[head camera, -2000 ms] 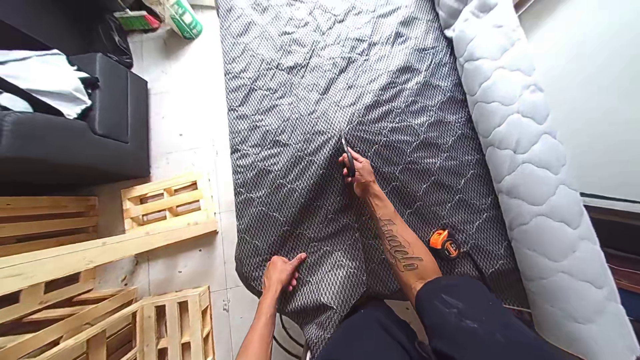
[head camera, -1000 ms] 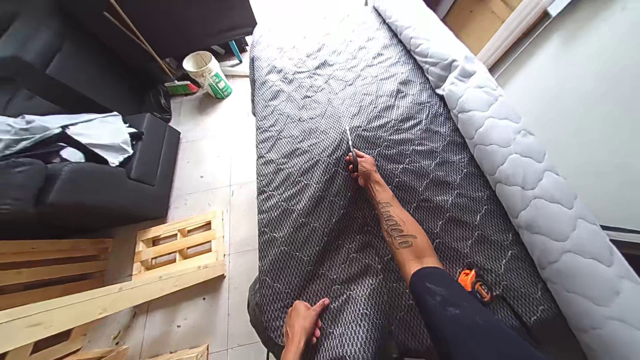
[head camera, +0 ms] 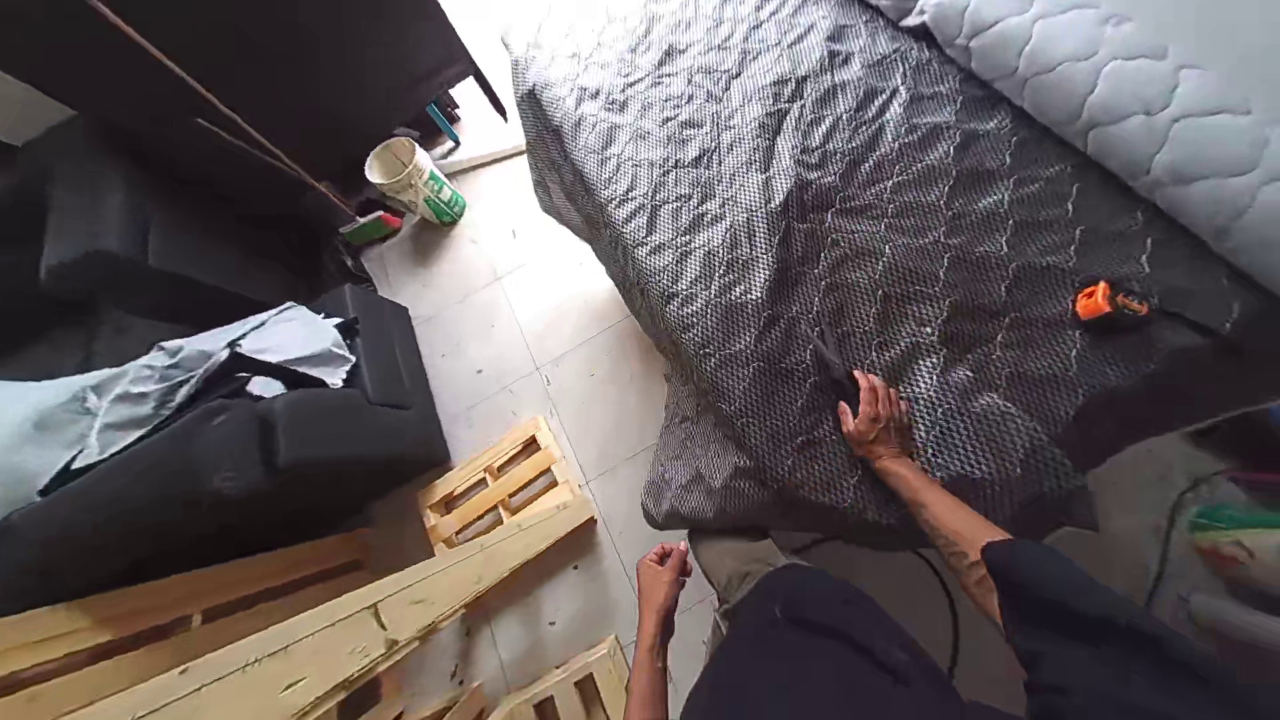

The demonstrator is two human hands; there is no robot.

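Observation:
A dark quilted fabric (head camera: 720,300) lies spread out, wrinkled, its near edge hanging loosely close to my legs. My right hand (head camera: 878,418) rests on it, fingers at the handles of dark scissors (head camera: 832,358) that lie against the fabric; whether it still grips them is unclear. Away from the fabric, my left hand (head camera: 662,580) hangs over the tiled floor with curled fingers and nothing visible in it. An orange and black tape measure (head camera: 1112,303) sits on the fabric to the right. Along the upper right runs a light grey quilted roll (head camera: 1120,95).
Wooden pallets (head camera: 500,490) and a long timber beam (head camera: 330,630) are at lower left. Beyond them stands a black sofa (head camera: 340,440) with pale cloth (head camera: 290,345) on it. A white bucket (head camera: 415,180) and a broom (head camera: 370,228) are farther back. A cable (head camera: 950,610) trails near my legs.
The view has swung strongly. My left hand, over the fabric's near corner before, is now off it above the floor. My right hand, raised with the scissors earlier, is lower and nearer the fabric's near edge.

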